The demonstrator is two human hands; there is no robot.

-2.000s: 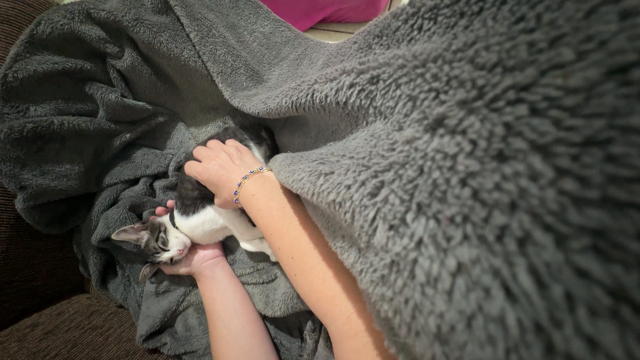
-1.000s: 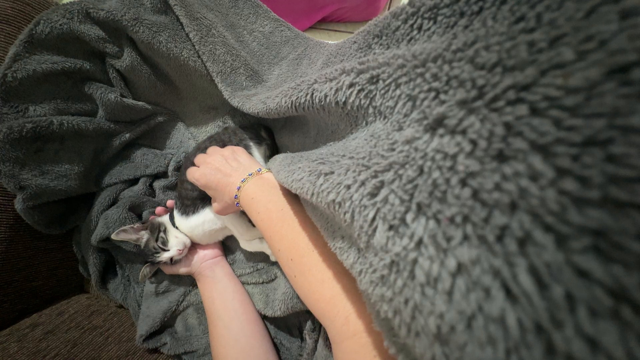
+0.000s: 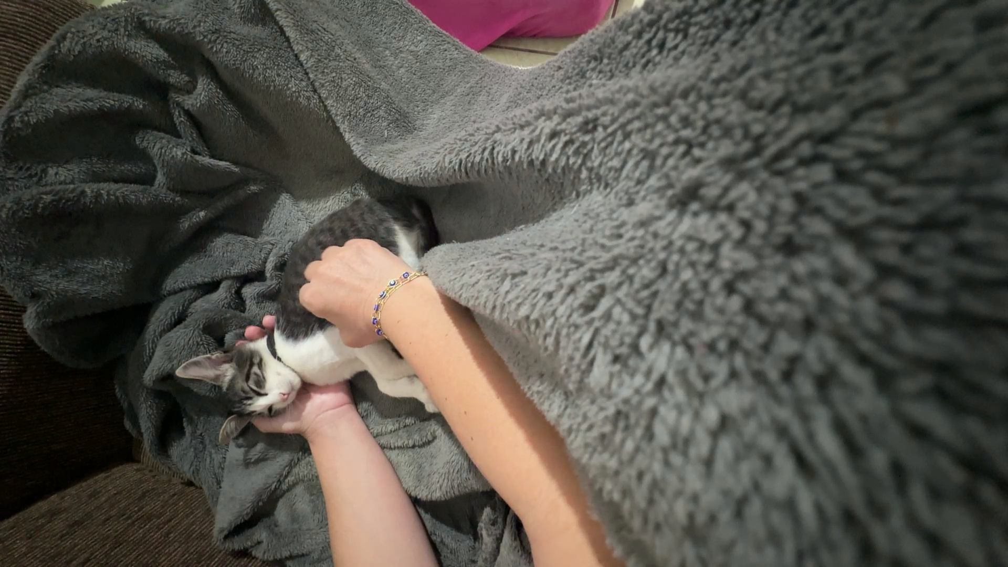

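Note:
A grey-and-white tabby kitten (image 3: pixel 323 358) with a dark collar lies on its side on a grey fleece blanket (image 3: pixel 228 197), its eyes closed. Under its head and neck is my left hand (image 3: pixel 315 409), palm up, with fingertips showing behind the neck. My right hand (image 3: pixel 350 291), with a gold and blue-beaded bracelet (image 3: pixel 379 303) at the wrist, rests on the kitten's side, its fingers curled; whether they grip the fur cannot be told. The kitten's hind end lies near a fold of the blanket.
Raised fleece fills the right side, close to the right forearm. Brown ribbed upholstery (image 3: pixel 102 520) shows at the lower left and along the left edge. At the top are a pink cloth (image 3: pixel 520 17) and a strip of tiled floor (image 3: pixel 524 55).
The fingers of my right hand have curled in on the kitten's side; they were more extended two seconds ago. My left hand and the kitten's head have stayed put.

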